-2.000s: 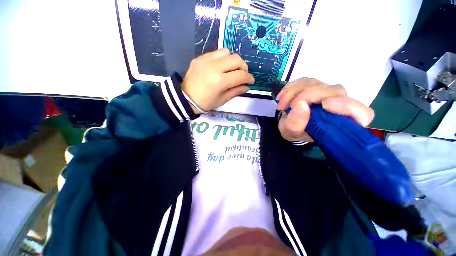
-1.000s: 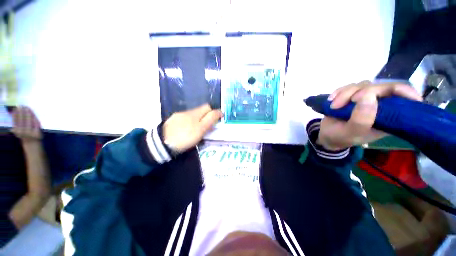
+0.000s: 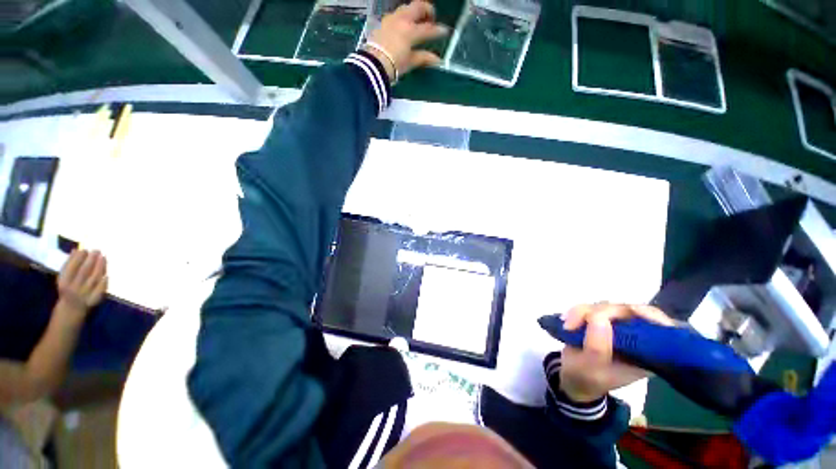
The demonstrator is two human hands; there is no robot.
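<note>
The flat unit with a black outer edge lies on the white tabletop. Its dark panel is on the left and a white rectangle is on the right. My left hand reaches to the green line surface, fingers apart, beside a pale-rimmed unit; its fingertips are near that unit's edge, and whether they touch it is unclear. My right hand holds the dark-blue electric screwdriver, its dark nose pointing left, to the right of the flat unit and clear of it.
More pale frames lie on the green surface. A clear sheet lies at the table's far edge. A pale box with metal parts and a black sheet are at right. Another person's hand and a dark panel are at left.
My left hand has left the unit and reached far forward to the green surface. A white rectangle now shows where the green board was. My right hand still holds the screwdriver.
</note>
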